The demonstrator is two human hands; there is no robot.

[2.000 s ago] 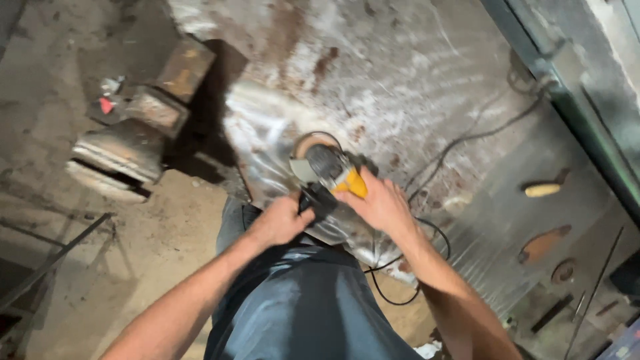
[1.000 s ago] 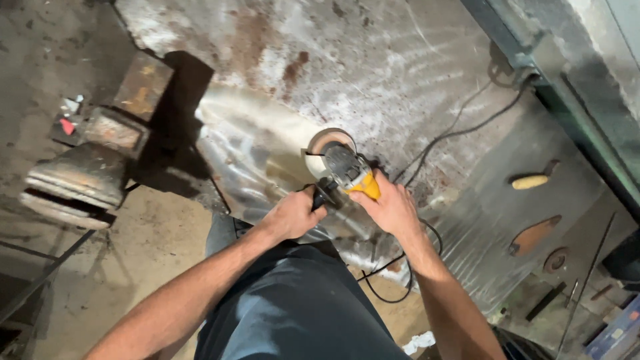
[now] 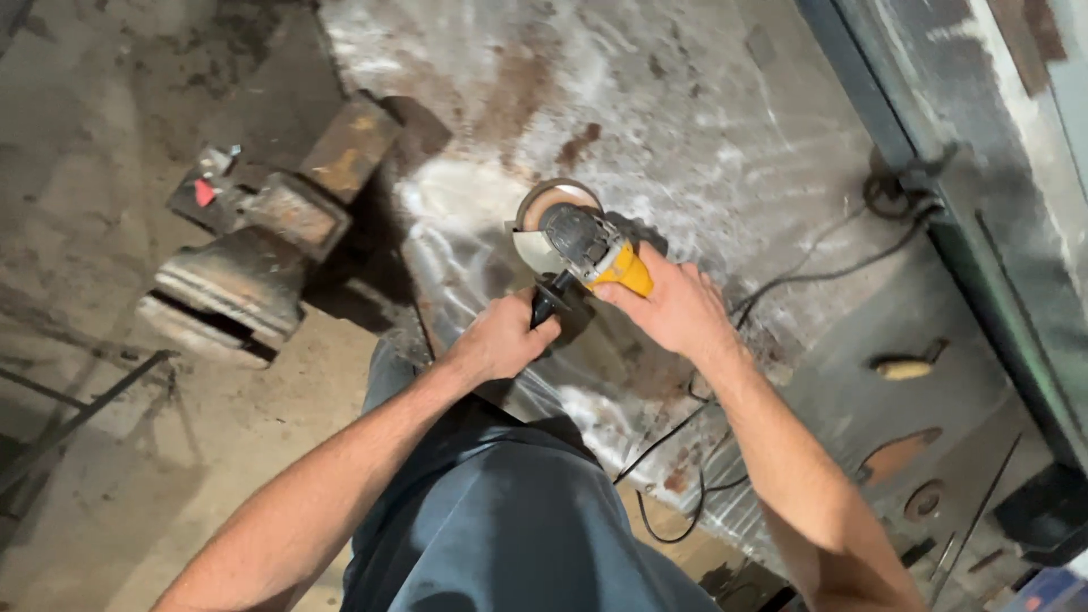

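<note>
A yellow and black angle grinder (image 3: 586, 242) is held between my hands over a scuffed metal sheet (image 3: 680, 144) with brown stains. My left hand (image 3: 506, 333) is wrapped around the grinder's black side handle. Around the yellow body is my right hand (image 3: 671, 297), its thumb along the near side. The round disc (image 3: 544, 204) with its metal guard is at the far end of the tool, away from me. Whether the disc touches the sheet or turns cannot be told. A black power cord (image 3: 671, 438) loops below my right wrist.
A rusty bench vise (image 3: 246, 272) stands at the left, close to the sheet's edge. Toward the right lie a tool with a wooden handle (image 3: 903, 368), a broken brown disc (image 3: 897, 455) and a small worn disc (image 3: 925, 500). A green metal frame (image 3: 977, 289) runs along the right side.
The view has shifted somewhat, moving the vise across the picture. Both hands keep their hold on the grinder, which stays over the same pale part of the sheet.
</note>
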